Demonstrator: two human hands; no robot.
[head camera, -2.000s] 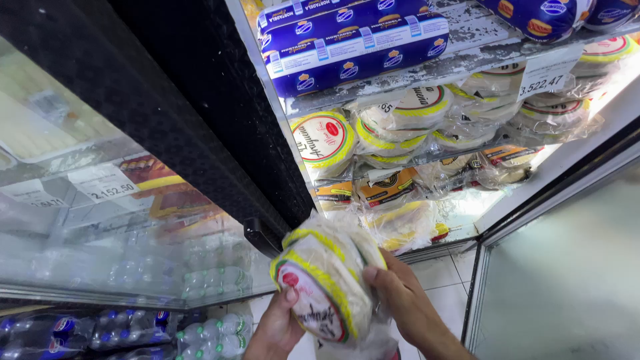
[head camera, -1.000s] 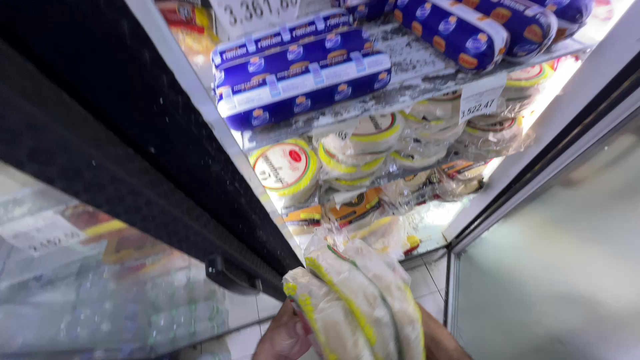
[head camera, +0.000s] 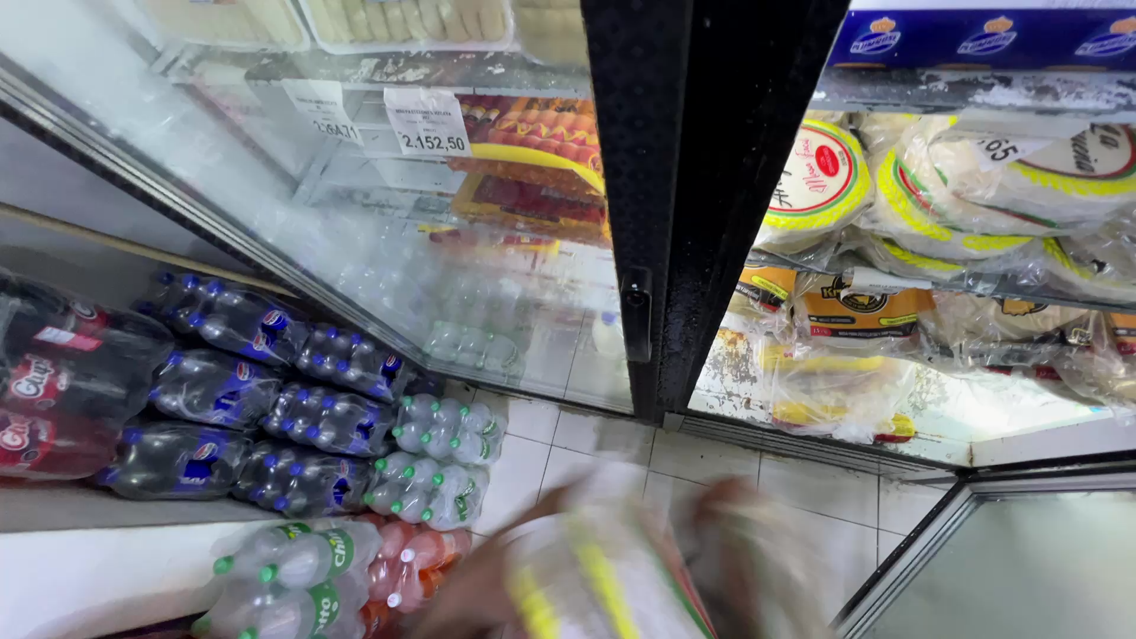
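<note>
Low in the head view, a plastic-wrapped stack of flat round food packages (head camera: 595, 577), white with yellow and green bands, is blurred by motion. My left hand (head camera: 497, 577) is at its left side, with the fingers wrapped against it. To its right is my right hand (head camera: 745, 550), strongly blurred; whether it touches the packages I cannot tell. Similar round packages (head camera: 958, 195) lie in clear wrap on the refrigerator shelf at the upper right, above orange-labelled packages (head camera: 861, 306).
A black door frame with a handle (head camera: 636, 311) divides the refrigerator. At right an open glass door (head camera: 1021, 559) reaches low. Wrapped soft drink bottles (head camera: 311, 408) stand on the floor at left. White floor tiles (head camera: 603, 439) show between.
The view has swung left, bringing the floor bottles into fuller sight. The held packages and both hands are now lower in the frame and more blurred.
</note>
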